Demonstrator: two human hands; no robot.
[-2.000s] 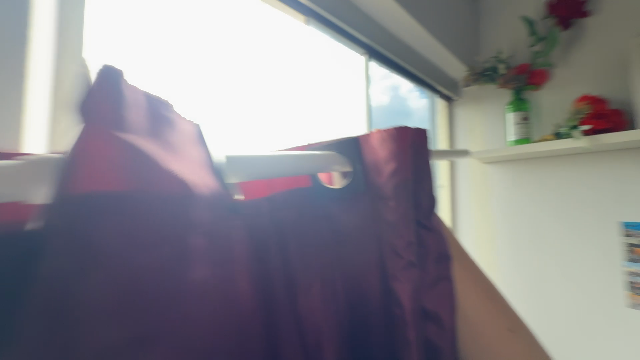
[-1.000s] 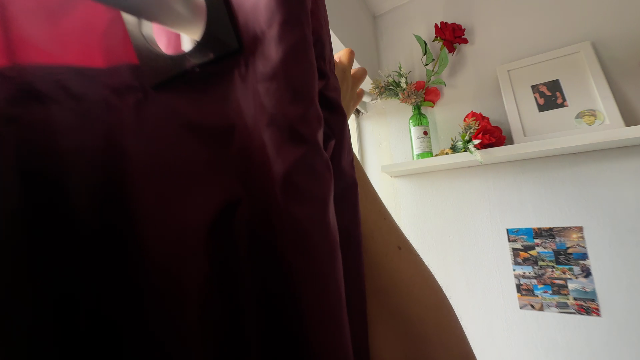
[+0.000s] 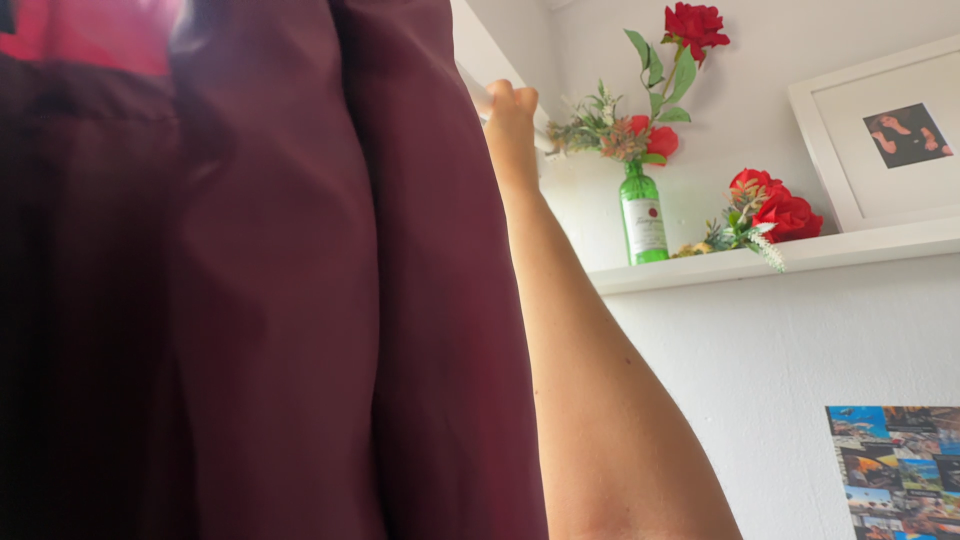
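A dark maroon curtain (image 3: 292,285) hangs very close in front of me and fills the left half of the view, with a bright red patch at its upper left. Past its right edge my right hand (image 3: 512,112) is raised, fingers curled around a white curtain rod (image 3: 474,91). The rod runs on behind the hand to the wall near the flowers. My right forearm rises from the lower right beside the fabric. My left hand is not in view; the curtain may hide it.
A white wall shelf (image 3: 787,262) carries a green glass bottle (image 3: 643,217) with artificial flowers, loose red roses (image 3: 784,214) and a white picture frame (image 3: 817,157). Below it, a photo collage (image 3: 892,472) is on the wall.
My right hand, partly seen behind the curtain one second ago, now shows more fully on the rod. The eyelet seen earlier is out of view. The view has turned right since two seconds ago.
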